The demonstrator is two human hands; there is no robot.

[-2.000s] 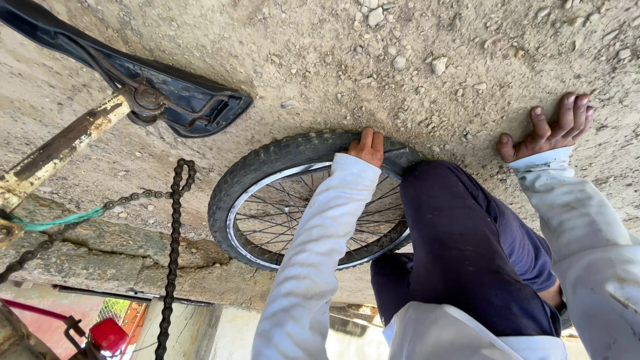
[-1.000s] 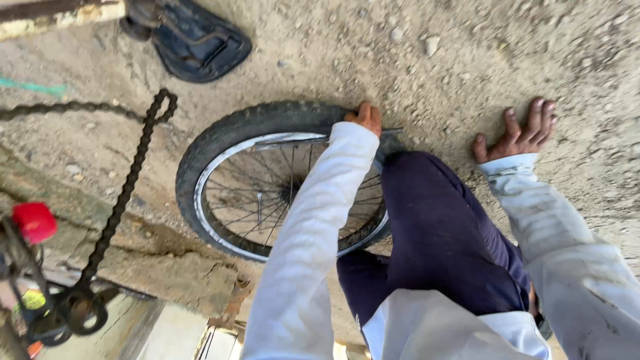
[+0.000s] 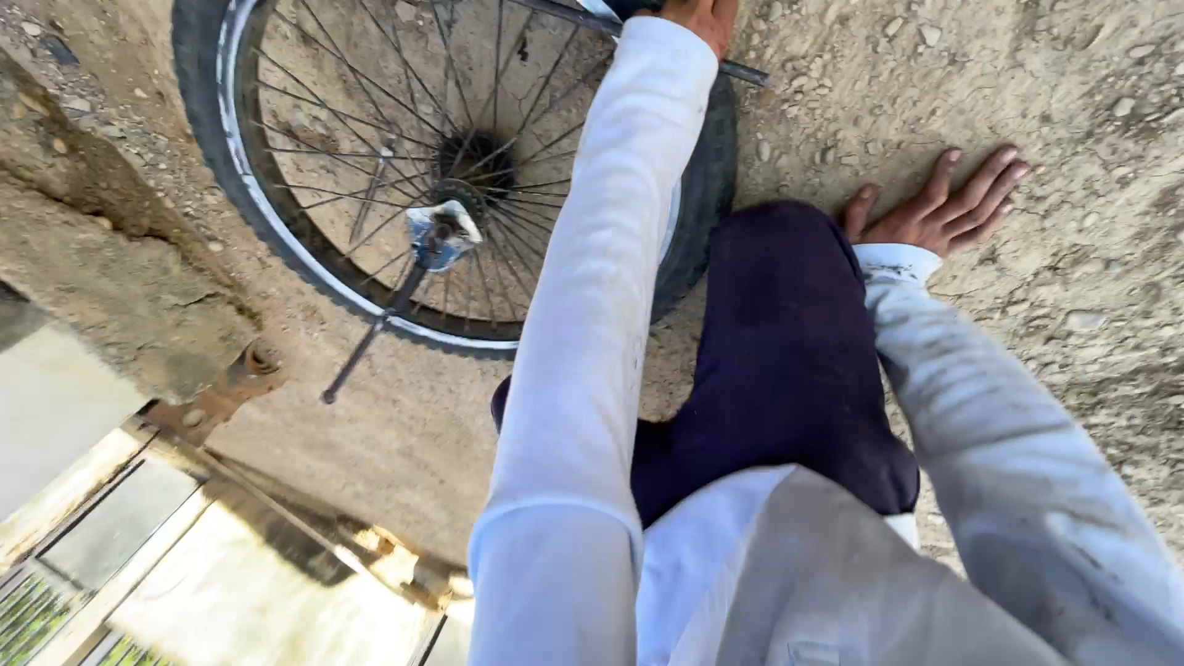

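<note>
A bicycle wheel (image 3: 236,176) with a knobbly black tyre, a worn white rim and wire spokes lies on the dirt. My left hand (image 3: 696,20), partly cut off by the top edge, is at the tyre's upper right, over a dark rod (image 3: 746,74); its grip is hidden. My right hand (image 3: 939,205) is palm down on the ground beyond my knee, fingers spread, holding nothing. Near the hub (image 3: 476,165) is a blue and white piece (image 3: 442,236), with a dark bar (image 3: 356,363) reaching past the rim. A thin metal rod (image 3: 370,192) shows among the spokes.
My bent knee (image 3: 786,277) in dark trousers is close to the tyre's right side. Pebbly dirt (image 3: 1082,92) surrounds my right hand. A rough ledge (image 3: 111,250) runs along the left, with a pale wall and a framed opening (image 3: 120,546) at the lower left.
The view has shifted a lot, and the bicycle chain and pedal seen earlier are out of frame. My right hand stays flat on the ground, and my left hand remains by the tyre.
</note>
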